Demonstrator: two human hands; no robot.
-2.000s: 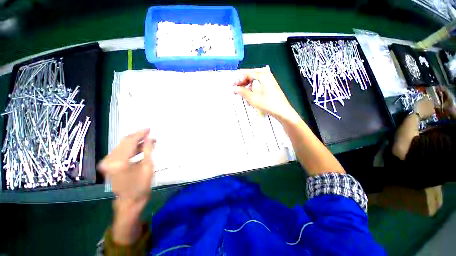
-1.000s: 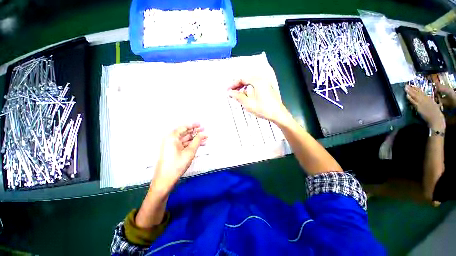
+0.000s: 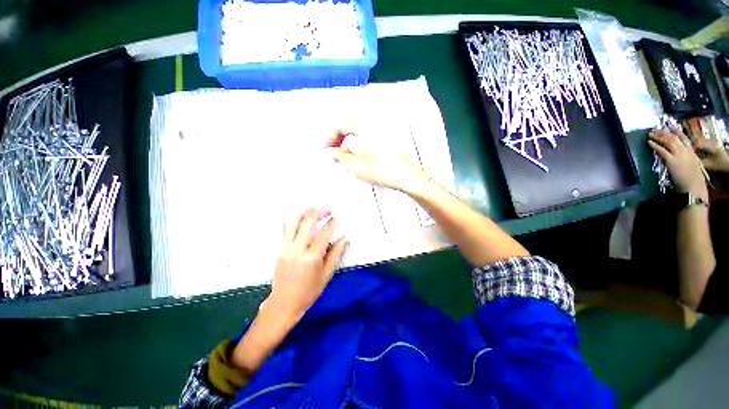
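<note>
A white packing sheet (image 3: 232,192) lies in front of me, overexposed, with ribbed layered edges. A few thin dark parallel lines, laid shafts, show on its right part. My left hand (image 3: 304,260) is low over the sheet's near middle, fingers bent and slightly apart; whether it holds a shaft is lost in the glare. My right hand (image 3: 364,160) is over the upper middle of the sheet, thumb and fingertips close together; anything between them is too bright to make out. The blue parts bin (image 3: 296,75) beyond the sheet holds a heap of tiny white caps with some dark specks.
The left black tray (image 3: 120,176) holds a large heap of shafts. The right black tray (image 3: 551,188) holds a smaller heap at its far end. Beyond it lie a clear plastic bag (image 3: 619,72) and small black trays (image 3: 679,84). Another person's hands (image 3: 679,164) work at far right.
My left hand has come in from the left to the sheet's near middle. My right hand has moved left across the sheet. The view has shifted, with bin and sheet slightly higher.
</note>
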